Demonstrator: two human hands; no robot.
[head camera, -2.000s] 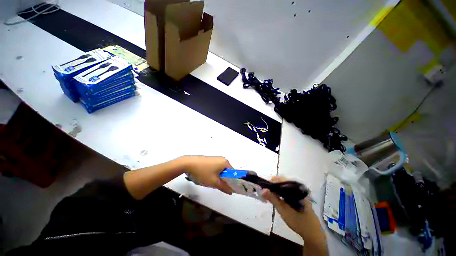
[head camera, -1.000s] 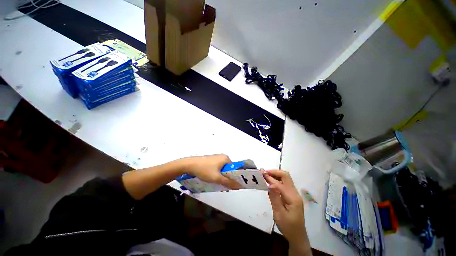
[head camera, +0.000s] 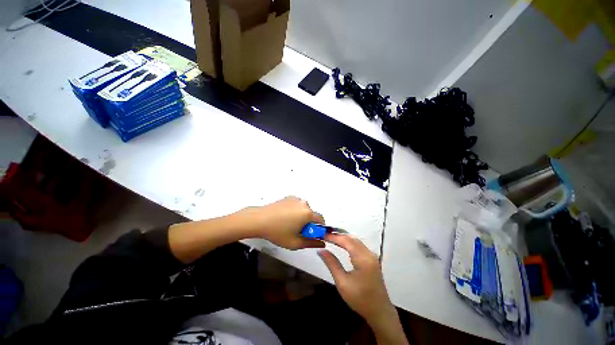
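Note:
A retail box (head camera: 314, 230) is held in my left hand (head camera: 286, 222). Only its small blue end shows; the rest is hidden by my left hand. My right hand (head camera: 359, 273) is at the right of the box, its index finger at the blue end and its thumb apart below. Whether a cable is inside cannot be seen. The hands are above the front edge of the white tabletop (head camera: 229, 162).
Two stacks of packed boxes (head camera: 141, 111) stand at the left, by a brown shipping carton (head camera: 253, 47). A black cable pile (head camera: 435, 128) lies against the wall. Flat box blanks (head camera: 489, 269), a plastic bag (head camera: 482, 202) and a kettle (head camera: 533, 185) are at right.
The black cable seen in my right hand at first is no longer visible. The box has turned so its blue end shows. My right fingers have moved left onto that end.

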